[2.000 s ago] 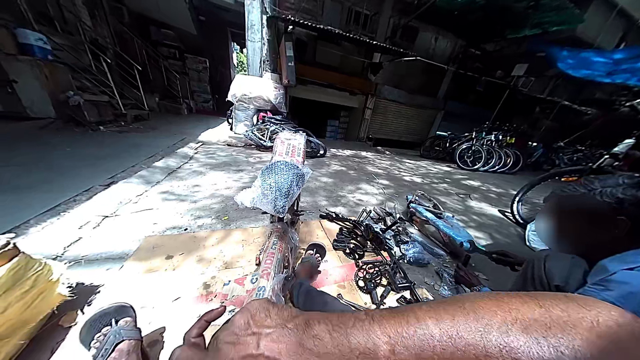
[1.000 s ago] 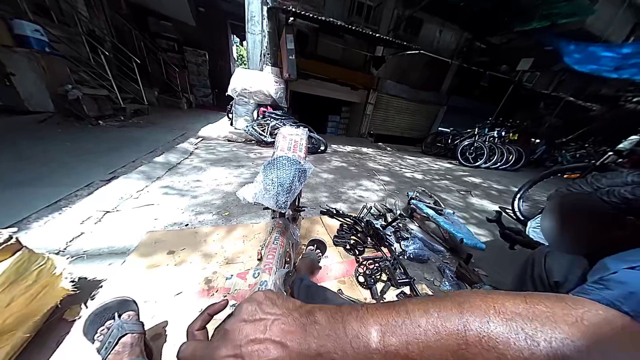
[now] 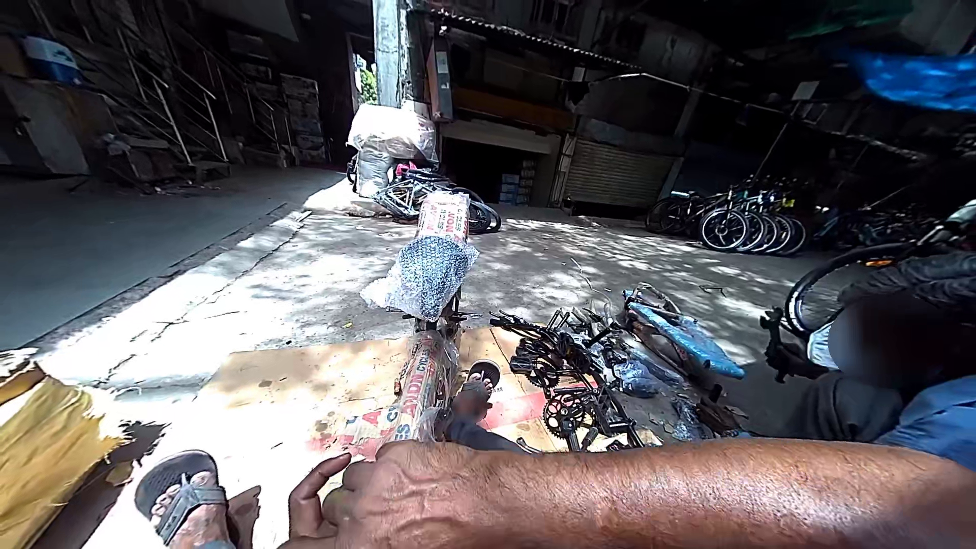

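Note:
My right hand [image 3: 396, 488] reaches in from the right across the bottom of the view, palm down, over the near end of a bicycle frame wrapped in printed plastic [image 3: 419, 381]. Its fingers curl at the lower edge; whether they grip anything is hidden. Ahead on the bicycle, a bubble-wrapped part [image 3: 432, 274] stands before another printed wrapped section [image 3: 444, 217]. My left hand is not in view. Black cranks and chainrings [image 3: 568, 412] lie in a heap right of the frame, near a sandalled foot [image 3: 483, 374].
Flattened cardboard [image 3: 305, 374] lies under the bicycle. A blue wrapped frame [image 3: 690, 339] is beyond the heap. At right, a co-worker [image 3: 846, 404] sits low near a bicycle wheel [image 3: 820, 293]. A yellow sack-like bundle [image 3: 53, 450] is at left; parked bicycles [image 3: 736, 225] stand farther back.
A dark part now shows to the left of the co-worker, where the frame from two seconds ago does not show it. My right hand stays in nearly the same place.

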